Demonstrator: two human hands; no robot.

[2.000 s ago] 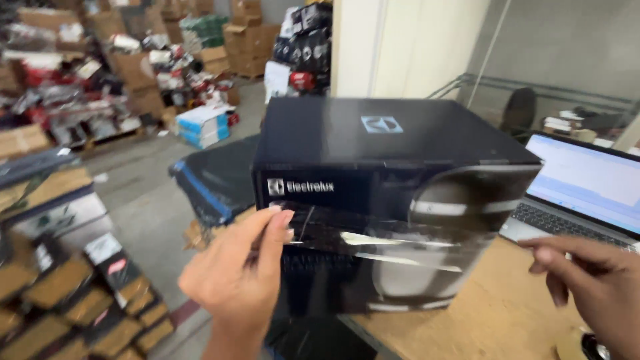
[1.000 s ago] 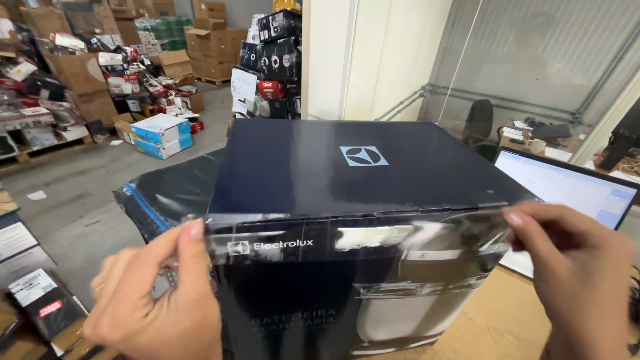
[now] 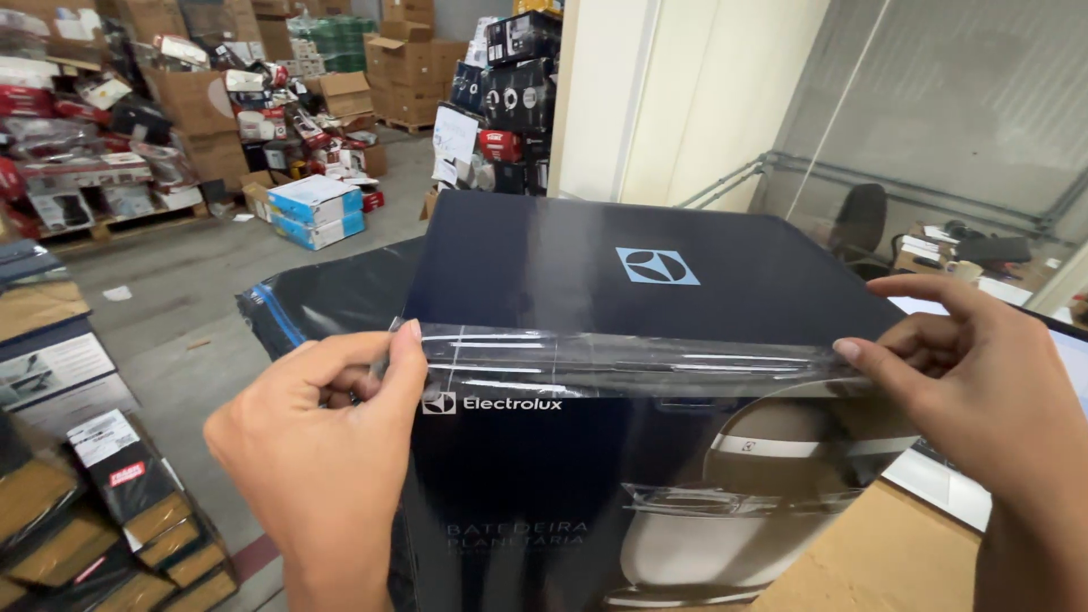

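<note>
A dark blue Electrolux stand mixer box (image 3: 527, 476) stands upright on a wooden table, its top closed. A strip of clear packing tape (image 3: 595, 361) stretches along the top front edge of the box. My left hand (image 3: 340, 442) pinches the tape's left end between thumb and index finger, at the box's front left corner. At the right end, my right hand (image 3: 960, 374) holds the tape with thumb and fingers near the front right corner. More clear tape (image 3: 731, 500) lies wrinkled across the front face, over the mixer picture.
Behind the box's left side lies a black plastic bag (image 3: 357, 289). A laptop (image 3: 943, 489) sits on the table (image 3: 884, 552) at right, partly behind my right hand. Stacked boxes (image 3: 136, 501) stand at lower left. Blue-white boxes (image 3: 314, 212) and piled goods occupy the floor beyond.
Two seconds ago my right hand was off the box; it now grips the tape's right end. The tape has moved up from the front face to the top front edge.
</note>
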